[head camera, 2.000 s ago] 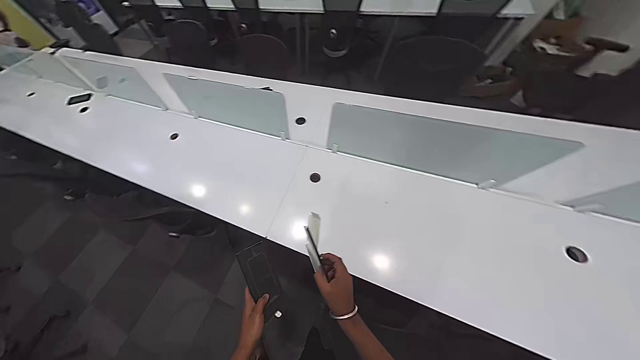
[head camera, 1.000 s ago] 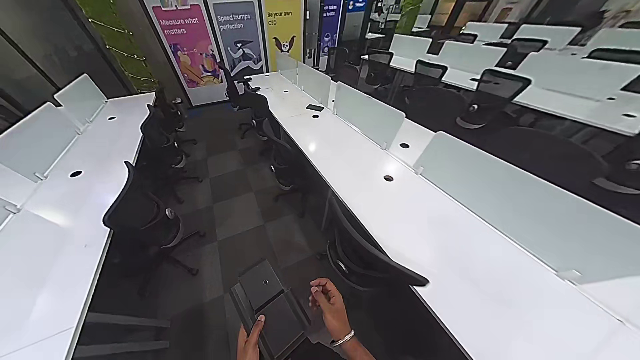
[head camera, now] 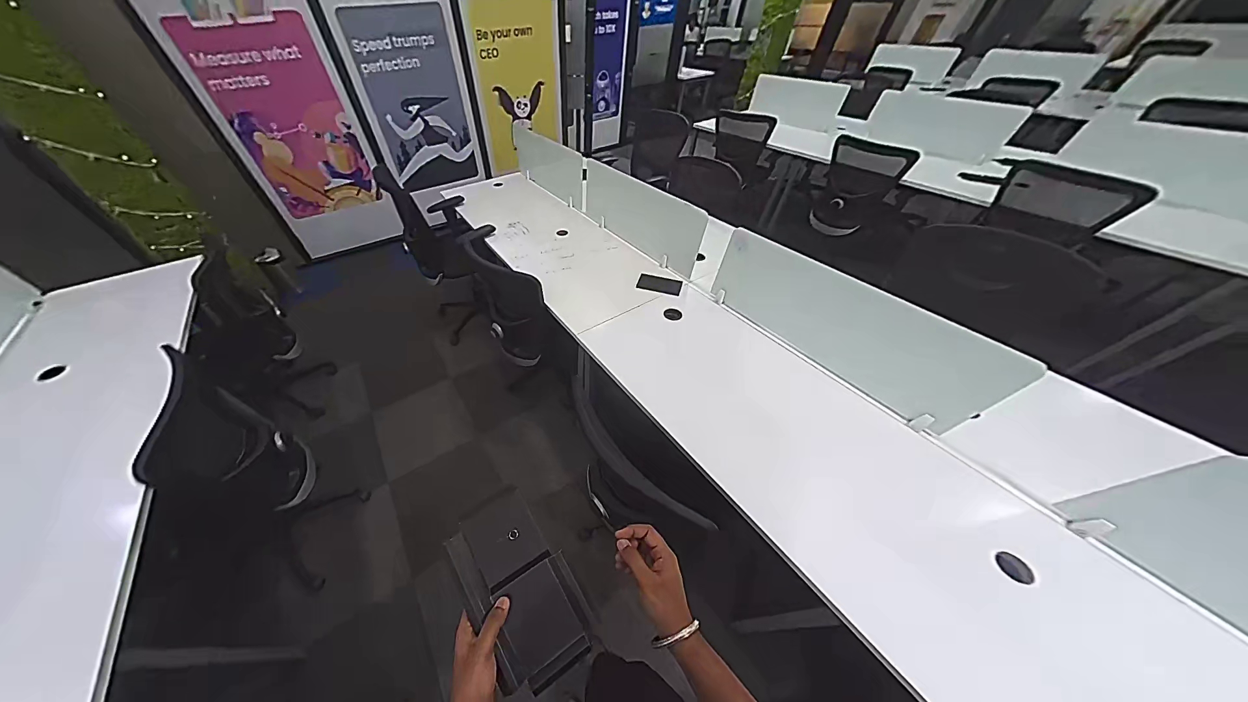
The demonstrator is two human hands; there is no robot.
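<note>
My left hand (head camera: 480, 648) grips the lower left edge of a dark, flat, open case or box (head camera: 536, 609), its thumb lying over the inner panel. The case has a raised rectangular section and a small round mark near its top. To the right of it, my right hand (head camera: 651, 575), with a metal bangle on the wrist, is raised with thumb and fingertips pinched together. A thin dark object (head camera: 602, 505) with a pale edge extends up from those fingertips, seen nearly edge-on; what it is cannot be told.
A long white desk (head camera: 741, 409) with frosted dividers (head camera: 868, 331) runs along the right, a dark flat object (head camera: 659, 284) on it. Mesh office chairs (head camera: 507, 302) line the aisle. Another white desk (head camera: 68, 468) stands left. Posters (head camera: 283, 107) cover the far wall.
The view has swung far to the left from the desk. Two seconds ago my right hand held a slim object over the desk edge; now it is beside the case, which shows more of its inside.
</note>
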